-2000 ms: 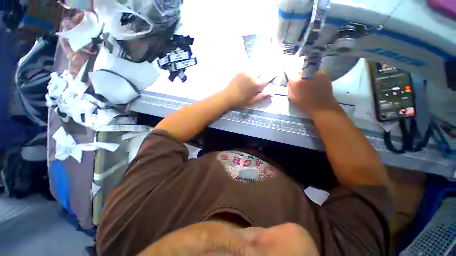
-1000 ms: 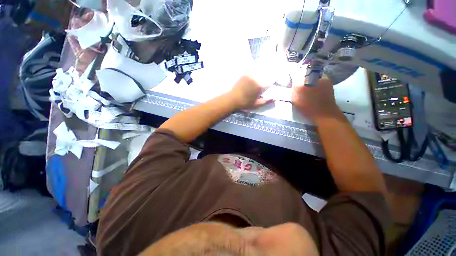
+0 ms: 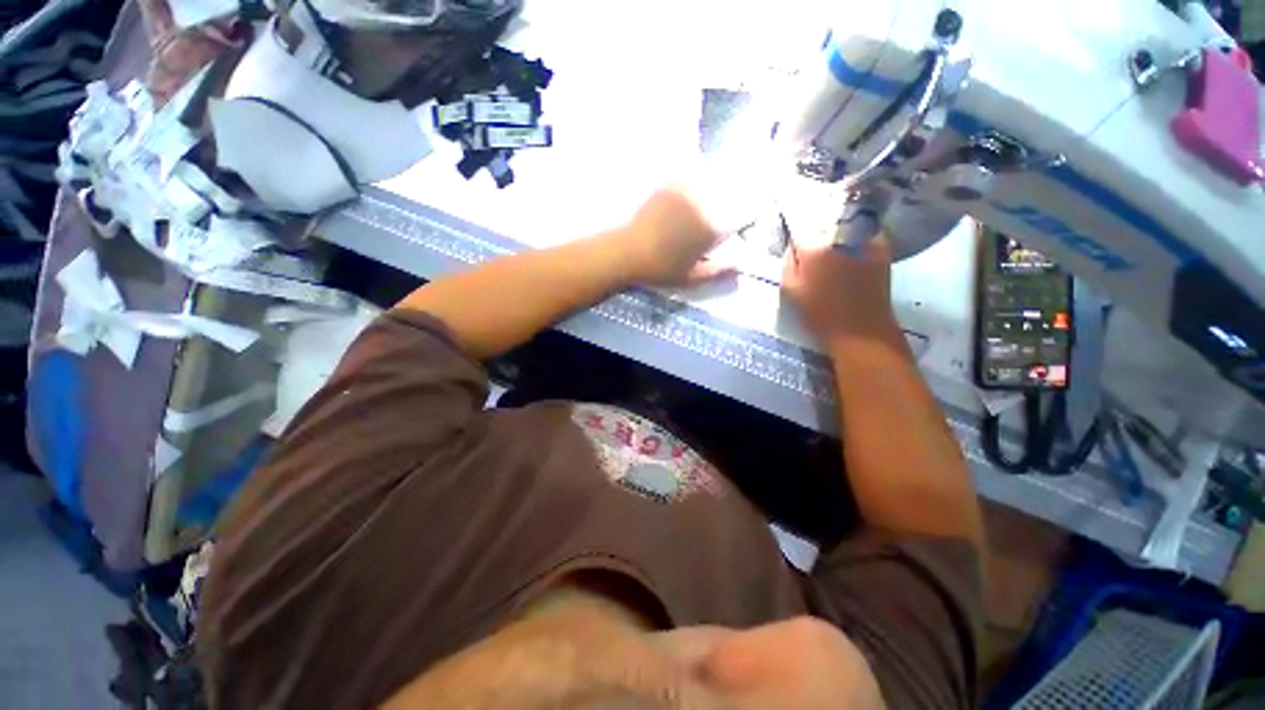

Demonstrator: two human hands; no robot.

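Observation:
The white sewing machine (image 3: 1027, 167) has a blue stripe and "JACK" lettering, with a bright lamp glare at its needle. My left hand (image 3: 676, 239) rests on the white table just left of the needle area, fingers pointing toward it. My right hand (image 3: 841, 287) is just below the presser foot, its fingertips partly behind the machine parts. A dark sliver shows between the hands, but glare hides the workpiece and whether the fingers grip it. A small grey patch (image 3: 721, 118) lies beyond the hands. Black labels (image 3: 493, 114) lie in a loose pile left of my left hand.
Pale curved pieces (image 3: 285, 132) and white scraps (image 3: 125, 167) cover the left side. A dark-filled clear bag (image 3: 402, 42) is upper left. A lit phone (image 3: 1024, 308) and scissors handles (image 3: 1040, 433) are right. A mesh basket (image 3: 1117, 669) is at lower right.
The view has shifted, so the table and phone appear further left and more of the machine shows. The hands stay close together by the needle; little else has visibly changed.

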